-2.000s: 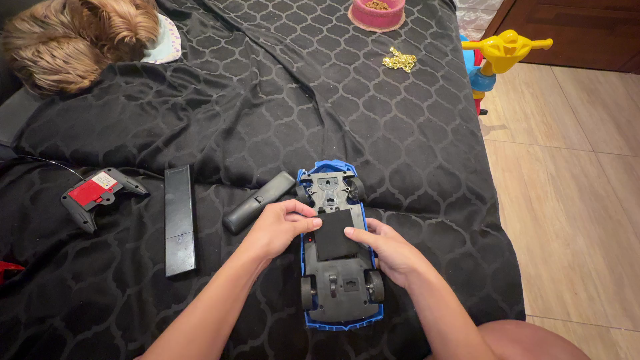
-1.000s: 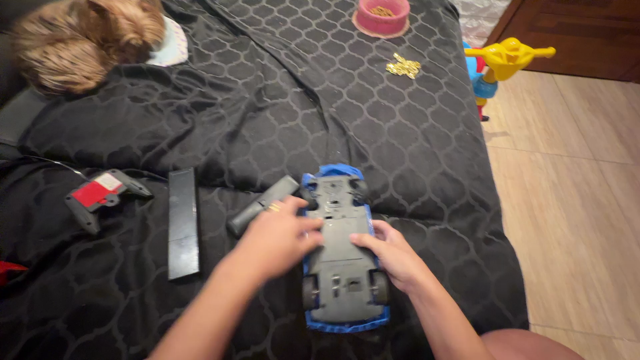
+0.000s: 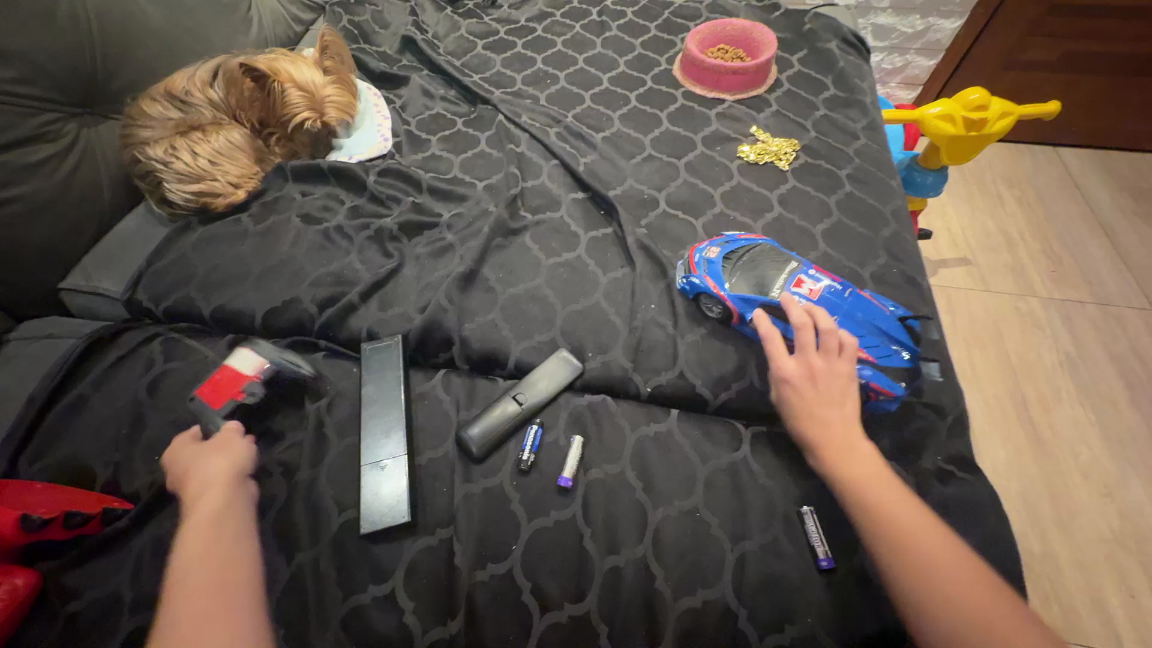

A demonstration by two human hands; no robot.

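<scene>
My left hand [image 3: 213, 463] grips one handle of a toy remote controller [image 3: 241, 378], black with a red and white part; its far side is blurred. My right hand [image 3: 817, 382] rests its fingertips on the side of a blue toy car [image 3: 810, 301], which stands wheels down at the right of the cover. Between my hands lie a long black remote control [image 3: 384, 432] and a grey remote control [image 3: 520, 403], back up. A blue battery [image 3: 531, 445] and a purple-ended battery [image 3: 571, 461] lie near the grey one. Another battery [image 3: 817, 537] is below my right hand.
A curled-up dog [image 3: 238, 126] lies at the back left. At the far right are a pink bowl [image 3: 727, 58] of kibble and a gold chain [image 3: 769, 148]. A yellow-handled toy [image 3: 967, 126] stands beyond the cover's edge. A red object [image 3: 54, 513] is at the left.
The car was underside up between my hands; now it stands wheels down farther right. My left hand has moved left and taken hold of the controller. Loose batteries now show on the cover.
</scene>
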